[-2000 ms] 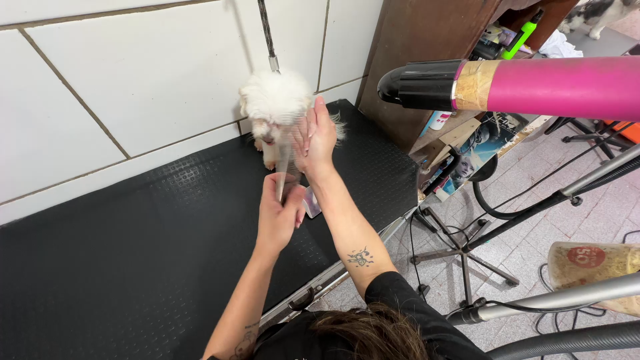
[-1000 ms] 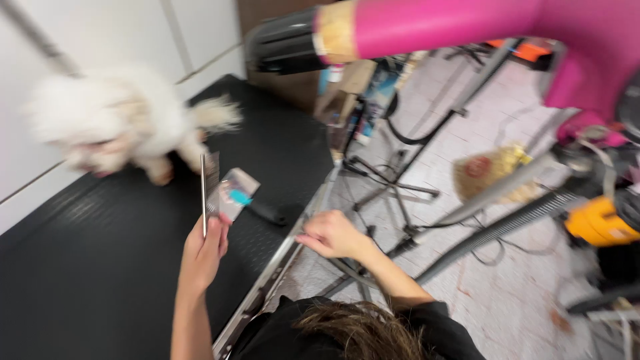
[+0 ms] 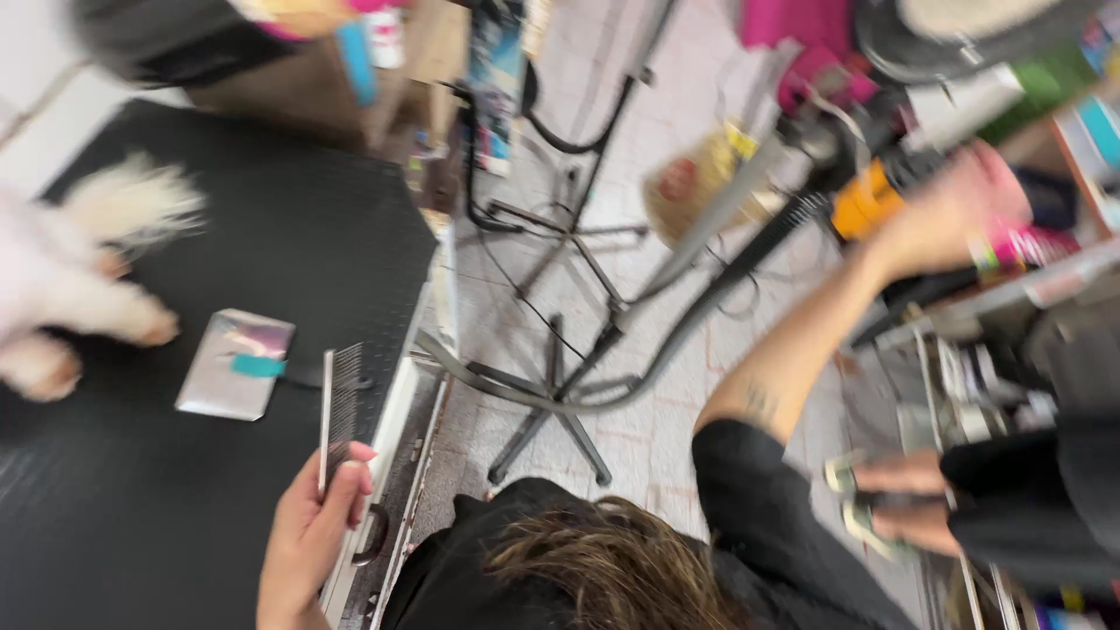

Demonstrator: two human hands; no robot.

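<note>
My left hand (image 3: 319,516) grips a metal grooming comb (image 3: 337,411), its teeth pointing right, above the near edge of the black grooming table (image 3: 131,507). A slicker brush (image 3: 238,363) with a teal band lies on the table, left of the comb. The white dog (image 3: 61,280) stands on the table at the far left, only its hind part and fluffy tail in view. My right hand (image 3: 971,206) is stretched far to the right, blurred, beside an orange and black object (image 3: 866,206) near a shelf; whether it holds anything is unclear.
The dryer's black nozzle (image 3: 175,39) hangs over the table's far end. Stand legs (image 3: 551,402) and a grey hose (image 3: 665,367) cross the floor. A cluttered shelf cart (image 3: 980,306) stands at right, with another person's feet (image 3: 901,499) near it.
My right hand has moved from the dog out to the far right. My left hand has moved off the dog with the comb. The view has swung right.
</note>
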